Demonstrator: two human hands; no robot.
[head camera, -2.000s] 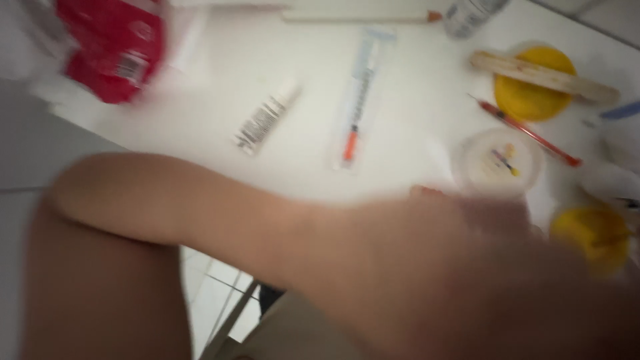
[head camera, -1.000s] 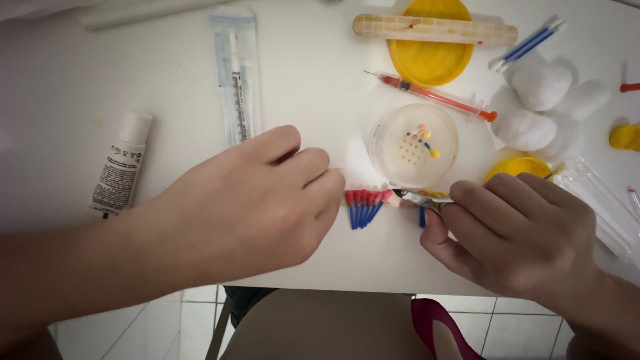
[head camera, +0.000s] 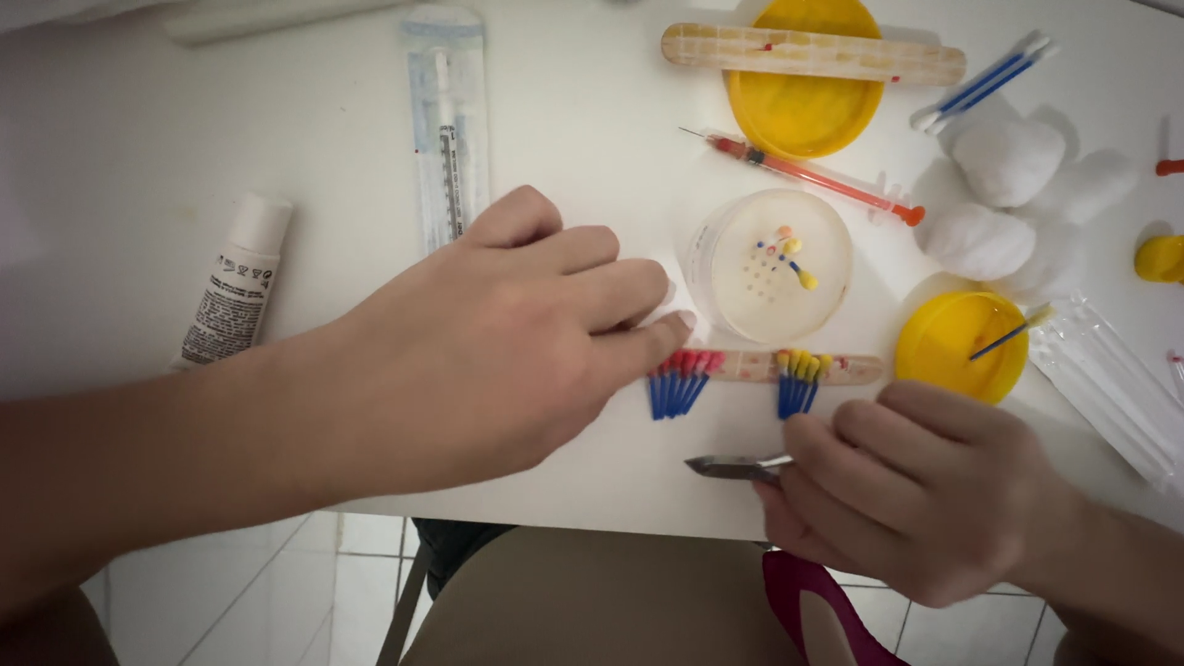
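My left hand lies over the left end of a wooden stick, its fingers bent and their tips partly hidden. Small blue swabs with red tips rest across the stick beside its little finger. Several more with yellow tips lie further right. In my right hand is a metal hand tool with a pointed tip, below the swabs and pointing left. Beyond the stick stands a round translucent container with dots and small tipped swabs on top.
Behind are a yellow lid under another wooden stick, an orange syringe with its needle bare, and a wrapped syringe. Right are cotton balls, a yellow dish and clear packaging. A tube lies left.
My right hand and the metal tool have moved down, away from the stick, and the yellow-tipped swabs now show clearly. Two seconds ago the view was blurred and turned.
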